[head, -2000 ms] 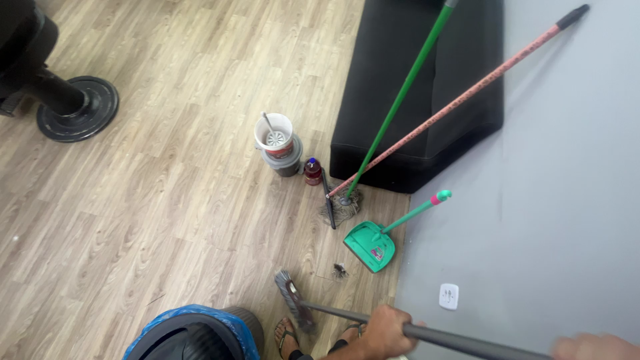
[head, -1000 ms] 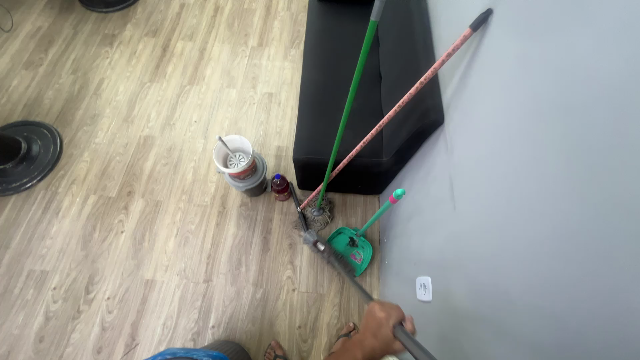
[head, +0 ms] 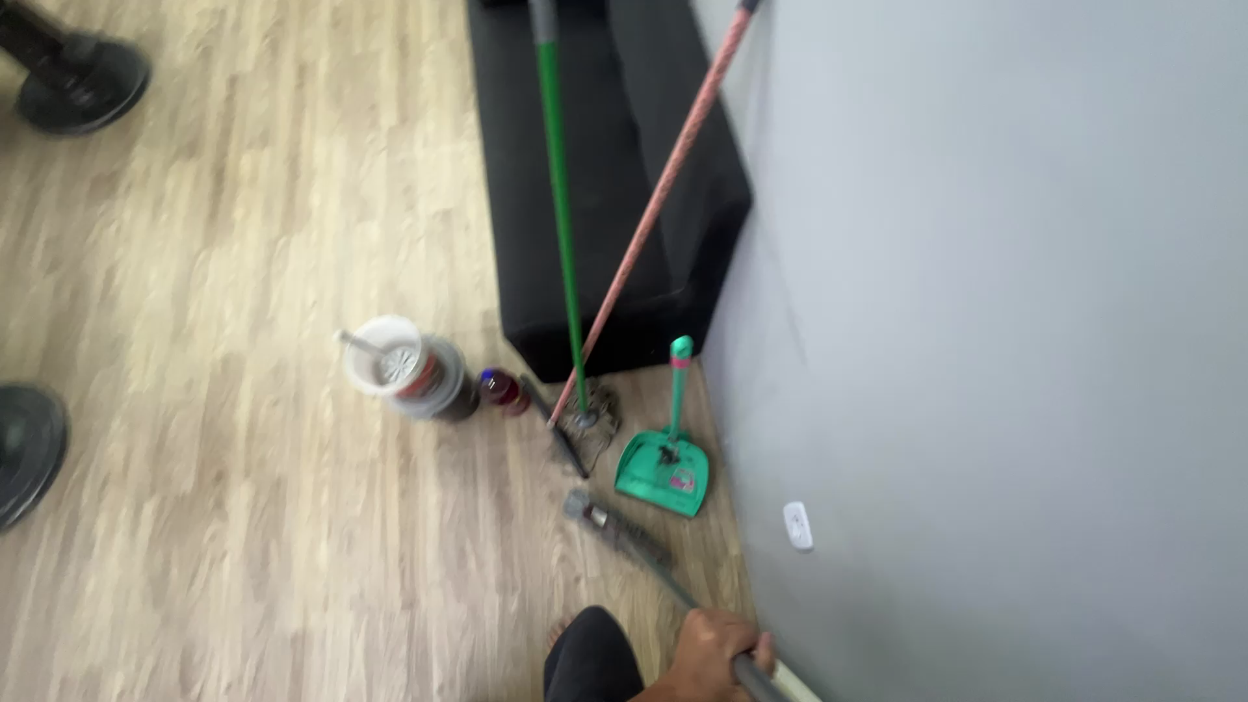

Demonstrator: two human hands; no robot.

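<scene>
My left hand (head: 717, 648), at the lower edge, is closed around the grey handle of a broom (head: 624, 536). The broom's bristled head rests on the floor just below a green dustpan (head: 663, 478), apart from it. Dark debris (head: 669, 455) lies in the dustpan, whose handle stands up beside the wall. My right hand is not in view. Left of the dustpan are a string mop head (head: 590, 414) on a green pole (head: 561, 185) and a black floor squeegee (head: 565, 448) on a pink patterned pole (head: 658, 200). Both poles lean over the black sofa.
A black sofa (head: 585, 224) stands near the grey wall (head: 975, 292). A white bucket (head: 366, 370) holding a handled tool sits on a grey bucket (head: 458, 390), beside a bottle of dark red liquid (head: 504, 390). Round black bases (head: 88, 93) stand at the left. My knee (head: 590, 658) shows below.
The broom head moved from the floor to the dustpan, then back off it. Dark debris that lay on the floor two seconds ago is gone from there; dark debris now shows in the dustpan. My right hand left view.
</scene>
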